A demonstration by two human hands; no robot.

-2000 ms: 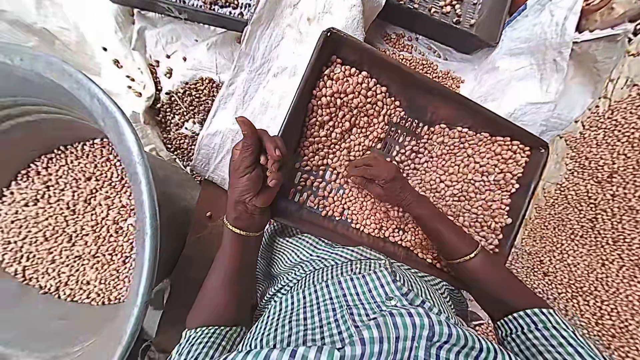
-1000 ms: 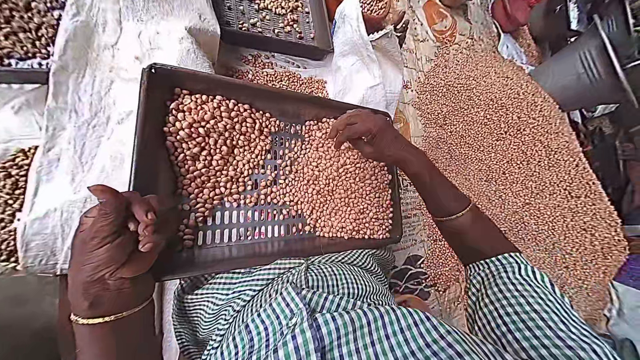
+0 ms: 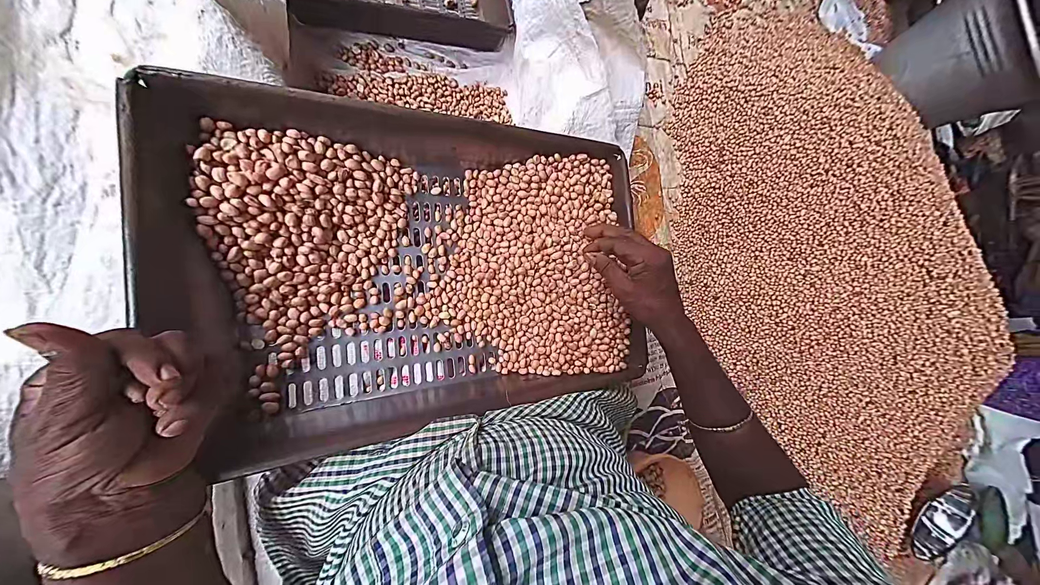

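Observation:
A dark rectangular tray with a slotted bottom (image 3: 366, 414) lies across my lap, tilted in view. Larger reddish nuts, apparently shelled peanuts (image 3: 301, 227), fill its left part, and smaller paler ones (image 3: 528, 268) are heaped on the right; bare slots show between them. My right hand (image 3: 638, 272) is over the right edge of the paler heap, thumb and fingertips close together; whether a nut is between them cannot be told. My left hand (image 3: 106, 422) is at the tray's lower left corner, thumb out and fingers curled; what its palm holds is hidden.
A large pile of pale nuts (image 3: 829, 268) spreads on the ground at the right, with a grey bucket (image 3: 959, 61) behind it. Beyond the tray lie more nuts (image 3: 422, 93), a second dark tray (image 3: 398, 24) and white sacking (image 3: 569, 65). Further white sacking is at the left.
The view has swung to the right. My right hand has moved from the tray's middle to the right edge of the paler nuts. More bare slots show than two seconds ago.

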